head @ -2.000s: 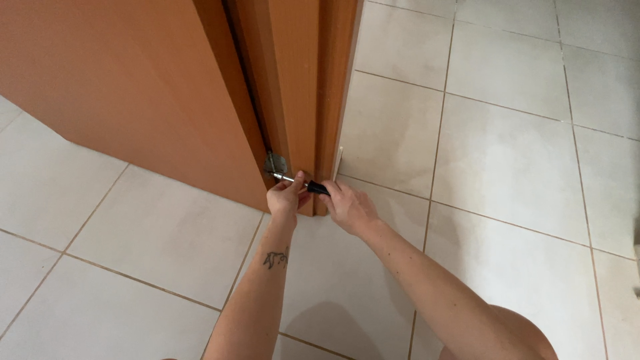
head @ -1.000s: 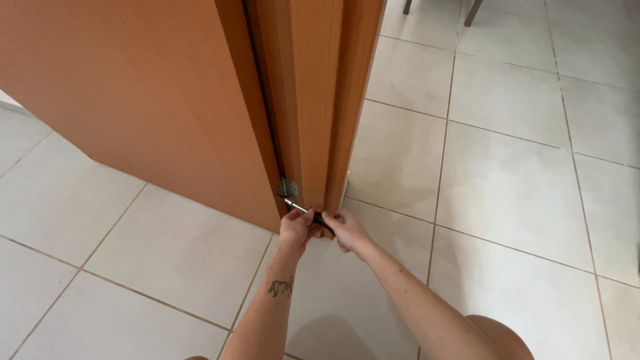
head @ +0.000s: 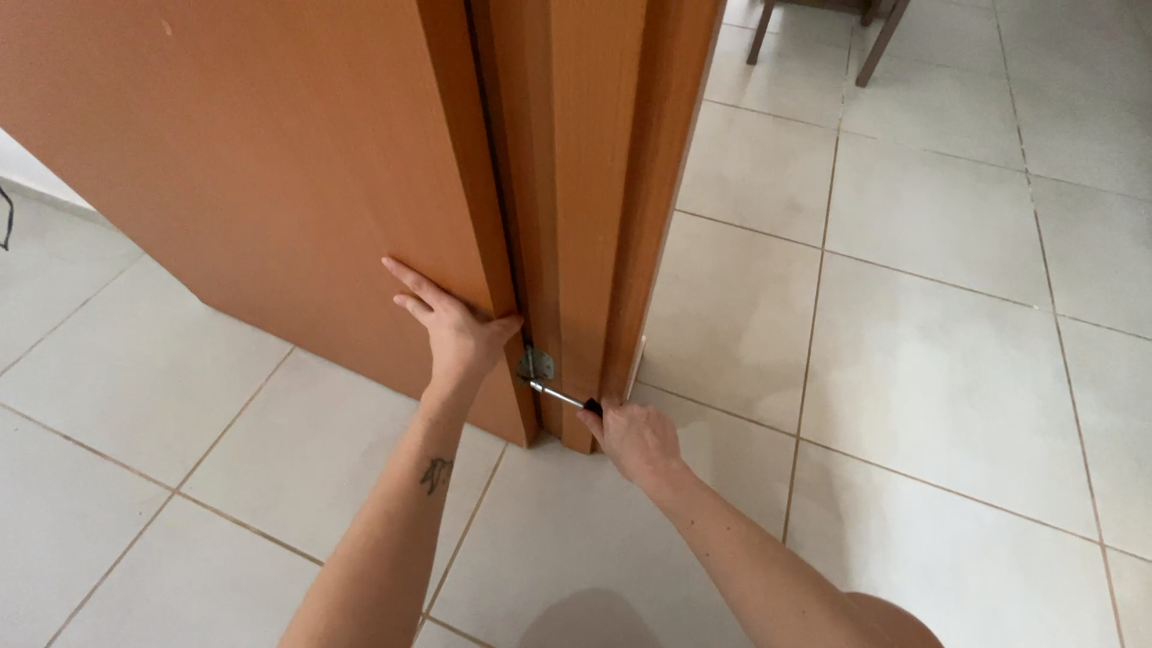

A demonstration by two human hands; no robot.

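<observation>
My right hand (head: 637,439) is closed around the black handle of a screwdriver (head: 562,396). Its metal shaft points up and left, the tip at the lower edge of a metal door hinge (head: 536,364). The hinge sits low, between the edge of a brown wooden door (head: 315,198) and the wooden door frame (head: 589,225). Against the door near its hinged edge rests my left hand (head: 457,333), fingers spread on the face and thumb over the edge, holding no tool. Whether the tip touches a screw cannot be told.
Pale floor tiles (head: 927,369) lie on both sides of the frame. Dark furniture legs (head: 882,43) stand at the top right. At the far left are a piece of white wall (head: 40,171) and a thin black cord (head: 7,220).
My left hand has left the screwdriver shaft and moved up onto the door, its fingers now spread. My right hand still holds the screwdriver at the hinge.
</observation>
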